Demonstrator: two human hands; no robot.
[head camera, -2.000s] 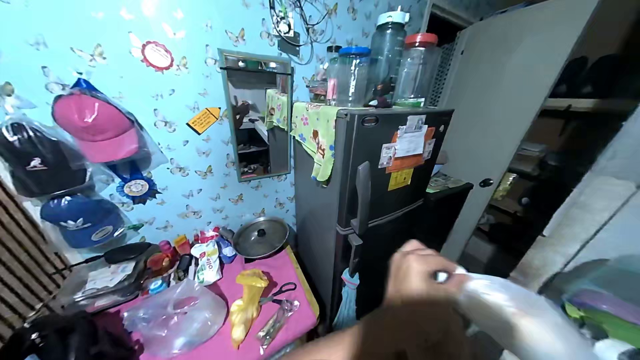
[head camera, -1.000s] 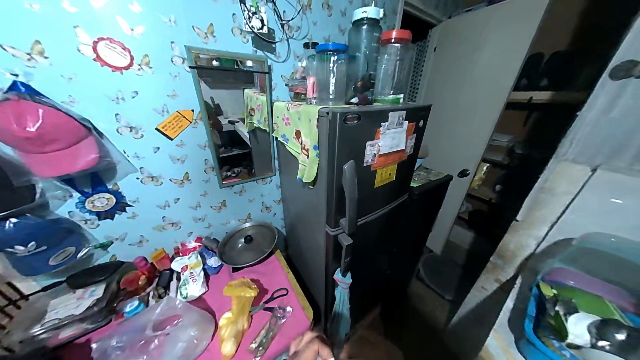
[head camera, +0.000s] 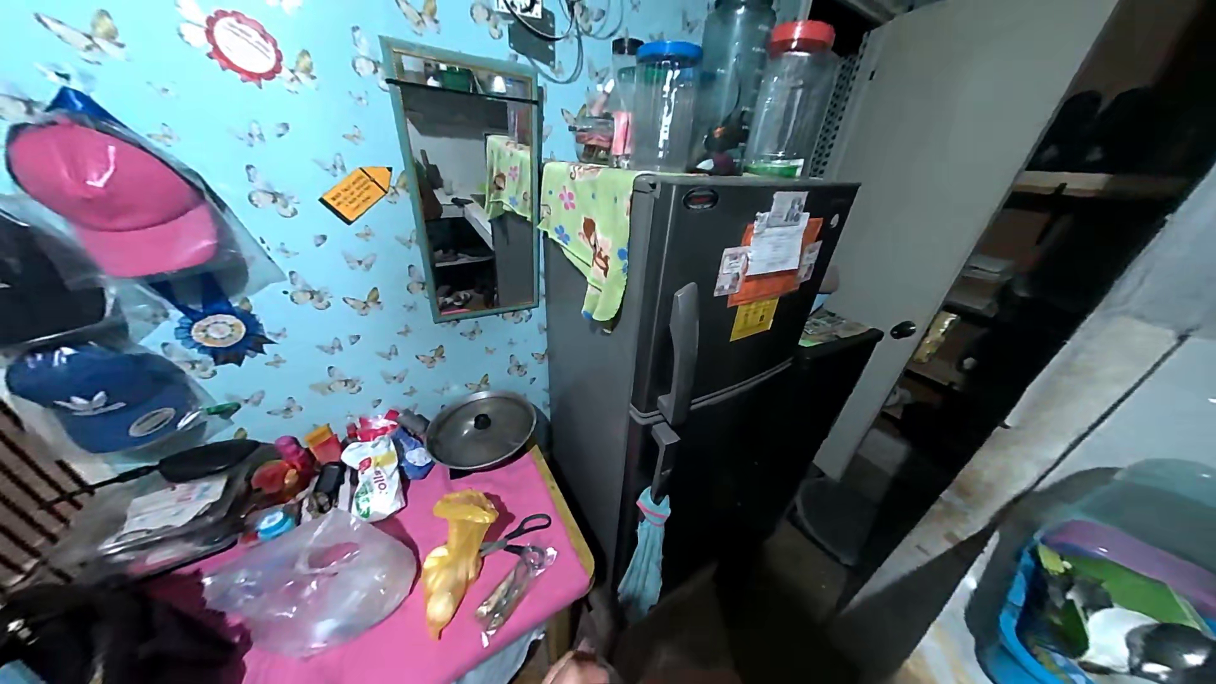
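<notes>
At the bottom edge, a small patch of skin, seemingly my left hand (head camera: 579, 668), shows below the table corner; its fingers and anything in them are hidden. My right hand is out of view. Nearest on the pink tabletop (head camera: 546, 594) lie a clear plastic packet (head camera: 513, 591), black-handled scissors (head camera: 518, 537) and a knotted yellow plastic bag (head camera: 454, 560). To their left rests a crumpled translucent plastic bag (head camera: 318, 584). A round metal lid (head camera: 483, 430) with a black knob is at the table's back corner.
A dark refrigerator (head camera: 594, 380) stands right of the table, with plastic jars (head camera: 665, 114) on top and a teal cloth (head camera: 646, 560) hanging from its handle. A blue basin (head camera: 1012, 617) with dishes is at the lower right. Packets and a pan (head camera: 209, 459) crowd the table's back left.
Two seconds ago a hand was raised before the refrigerator, beside a whitish translucent thing; that thing is out of view now. The hand has dropped to the bottom edge. The view has shifted.
</notes>
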